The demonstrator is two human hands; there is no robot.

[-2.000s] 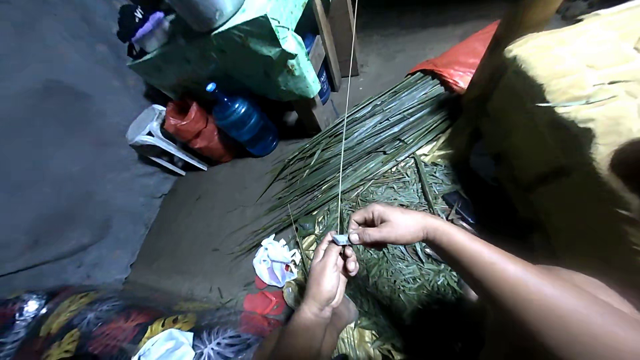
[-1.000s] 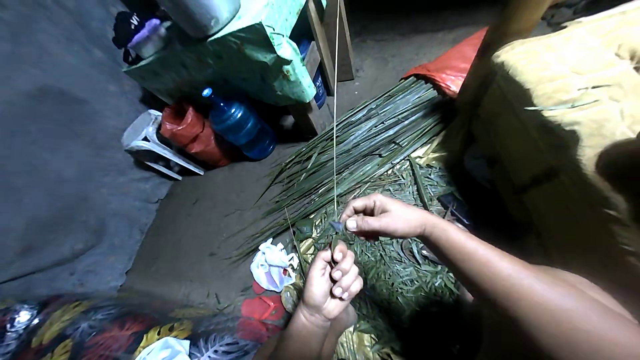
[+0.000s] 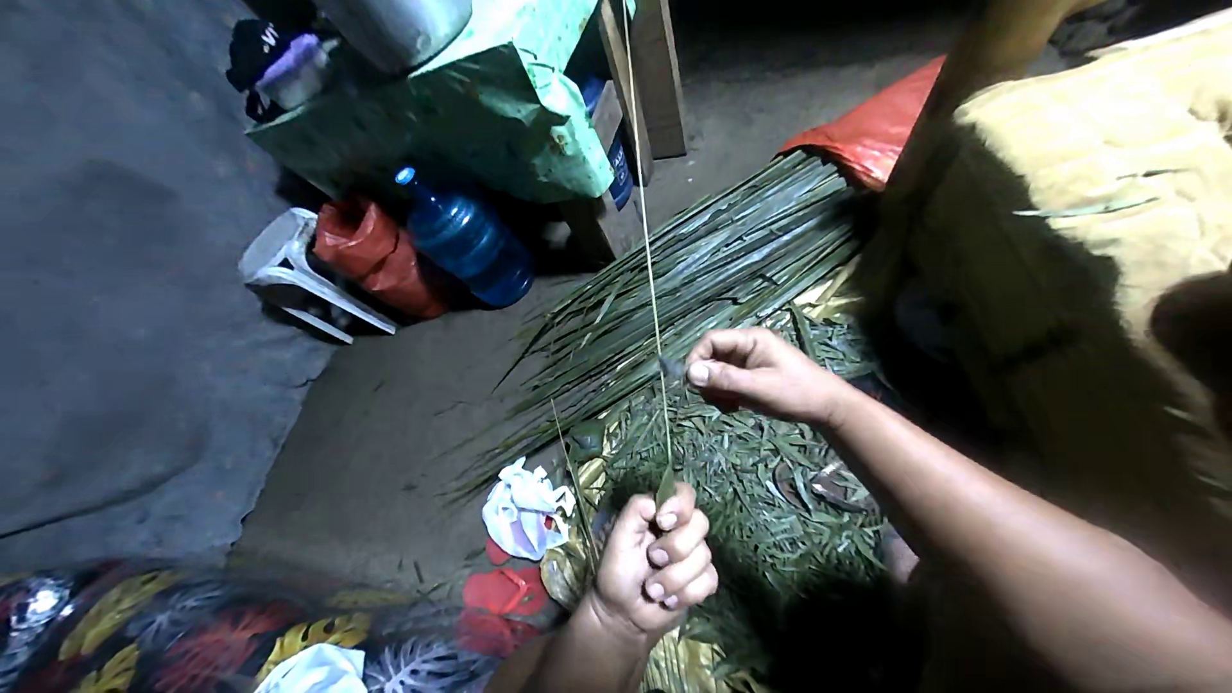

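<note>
My left hand (image 3: 656,563) is closed around the lower end of a palm leaflet, a bit of green blade showing above the fist. From there the thin pale midrib (image 3: 649,260) runs up past the table. Higher along it, my right hand (image 3: 746,373) pinches a small dark blade-like piece (image 3: 671,367) against the midrib. Beneath both hands lies a heap of green leaf shreds (image 3: 780,481). A bundle of long palm leaflets (image 3: 693,260) stretches across the floor behind them.
A table with a green cover (image 3: 462,115) stands behind, with a blue water bottle (image 3: 472,241), a red bag (image 3: 375,255) and a white plastic stool (image 3: 289,260) beside it. Red slippers (image 3: 500,592) and a crumpled white bag (image 3: 525,510) lie left of my left hand. Yellowish cloth (image 3: 1136,125) is at right.
My hands were together at the leaflet two seconds ago and are now apart. The right hand has moved up along the midrib with the small dark piece, away from the left.
</note>
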